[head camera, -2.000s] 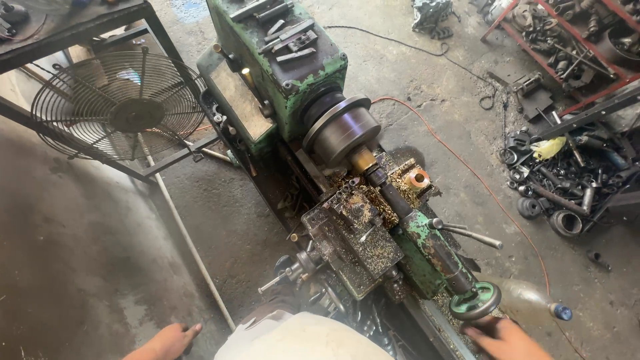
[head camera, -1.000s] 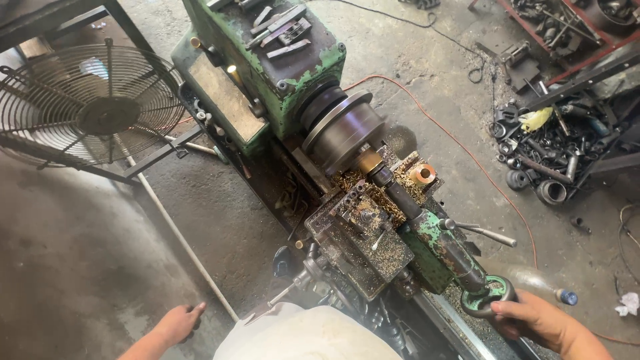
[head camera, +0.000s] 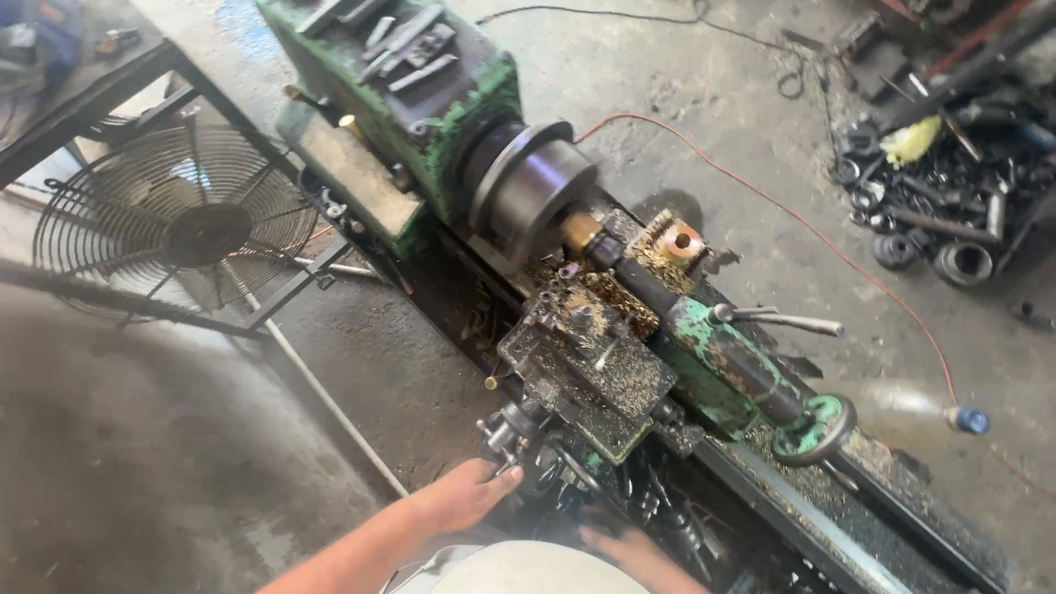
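Note:
A green metal lathe (head camera: 487, 91) runs diagonally across the view. Its chuck (head camera: 540, 181) is blurred beside a brass workpiece (head camera: 582, 231), which meets the tooling of the green tailstock (head camera: 726, 355). Brass chips cover the carriage (head camera: 610, 375). My left hand (head camera: 474, 495) is at the cross-slide handle (head camera: 507, 437), fingers curled near it; the grip itself is partly hidden. My right hand (head camera: 619, 544) is blurred, low beside the carriage, its hold unclear. The tailstock handwheel (head camera: 814, 431) stands apart from both hands. A bored copper-coloured part (head camera: 681, 241) lies among chips behind the tailstock quill.
A caged fan (head camera: 206, 235) stands at the left under a metal-framed table (head camera: 91, 95). Metal parts (head camera: 949, 181) are heaped at the right. An orange cord (head camera: 767, 194) crosses the floor to a bottle with a blue cap (head camera: 973, 421). Loose tool bits lie on the headstock.
My right hand has left the tailstock handwheel, where it was a second ago, and is now low by the carriage. My left hand has moved right to the cross-slide handle.

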